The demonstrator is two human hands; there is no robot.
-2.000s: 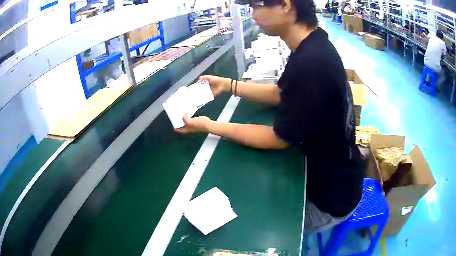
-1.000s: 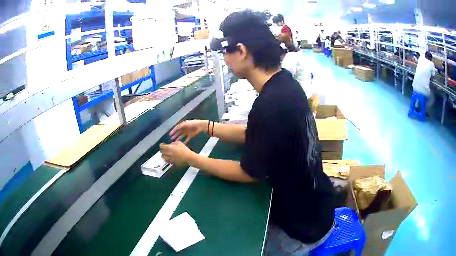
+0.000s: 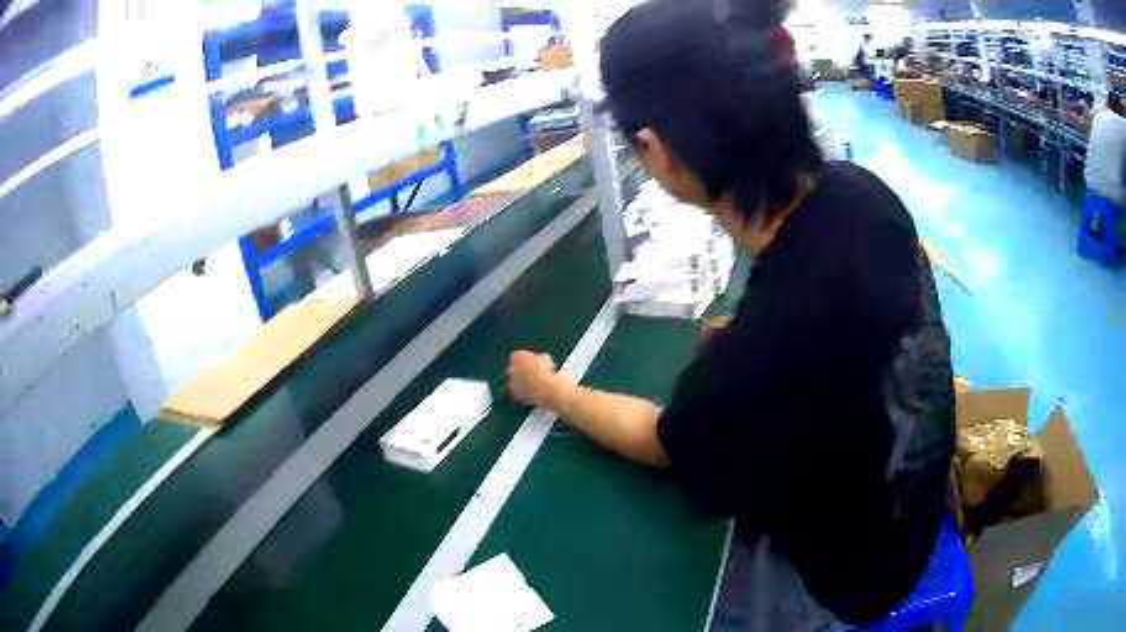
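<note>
Neither of my hands is in the picture. A white retail box lies on the dark green conveyor belt in front of me, with a small dark slot on its near side. A small block of white folded paper lies on the green bench top near the bottom edge, partly over the white rail. Another worker's hand, closed, is just right of the box and does not touch it.
The other worker, in a black top, sits at the right on a blue stool. White boxes are piled behind the bench. An open carton with brown paper stands at the lower right. A metal rail divides belt and bench.
The other worker's hands have left the white box, which now lies alone on the belt. The worker's head has turned away. The camera view has shifted.
</note>
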